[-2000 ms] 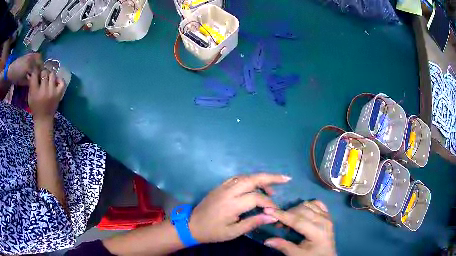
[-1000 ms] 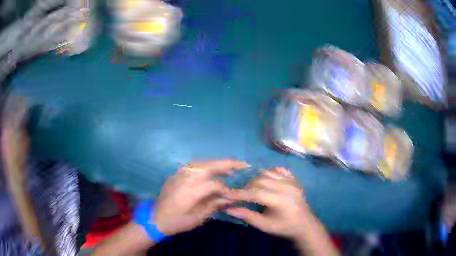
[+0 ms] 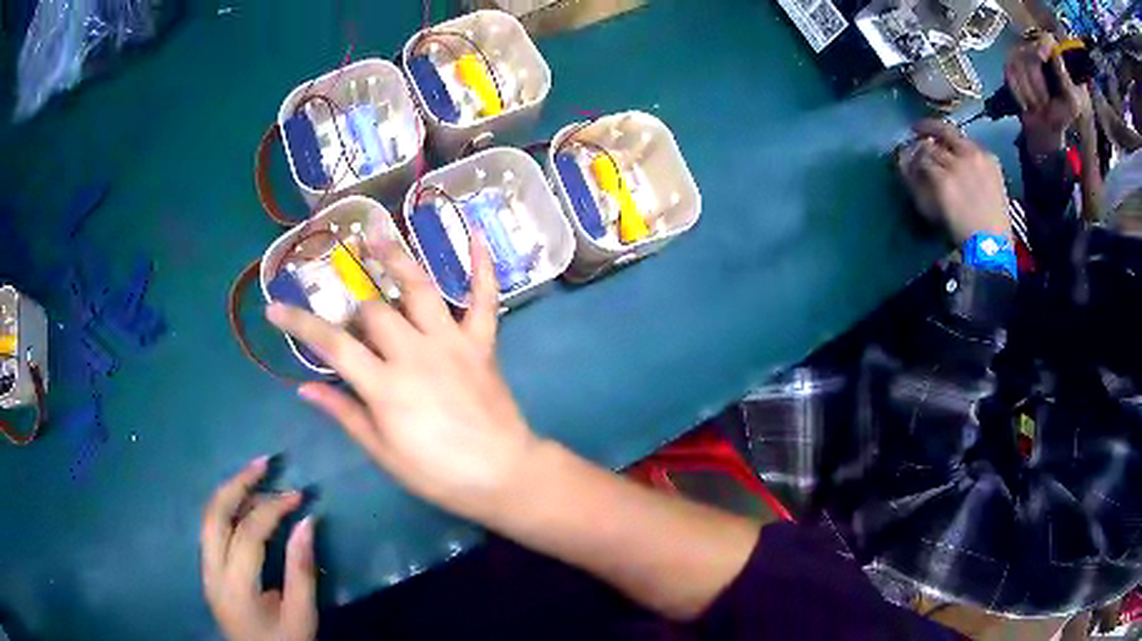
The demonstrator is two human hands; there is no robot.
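Note:
Several cream-white housings stand grouped at upper centre. My right hand (image 3: pixel 438 401) reaches over the nearest-left housing (image 3: pixel 328 235), fingers spread over its near part, with no grip visible; the fingertips cover part of its inside. This housing holds a blue strip (image 3: pixel 291 291), a yellow battery (image 3: pixel 354 273) and thin wires; its brown strap loops out to the left. The housing beside it (image 3: pixel 560 238) holds a blue strip (image 3: pixel 435 241) and a light-blue battery. My left hand (image 3: pixel 259 564) is at the lower left edge, fingers curled apart, holding nothing visible.
Loose blue strips (image 3: pixel 123 307) lie on the green mat at left, near another housing (image 3: pixel 28 336) cut by the frame edge. A crumpled plastic bag (image 3: pixel 75 48) is top left. At right, a neighbour's hands (image 3: pixel 958 182) work with a tool. A red stool (image 3: pixel 714 473) stands below the table edge.
The view has swung right, so the housing group now appears left of its former place. My hands have parted; my right hand has moved forward over a housing, its fingers spread.

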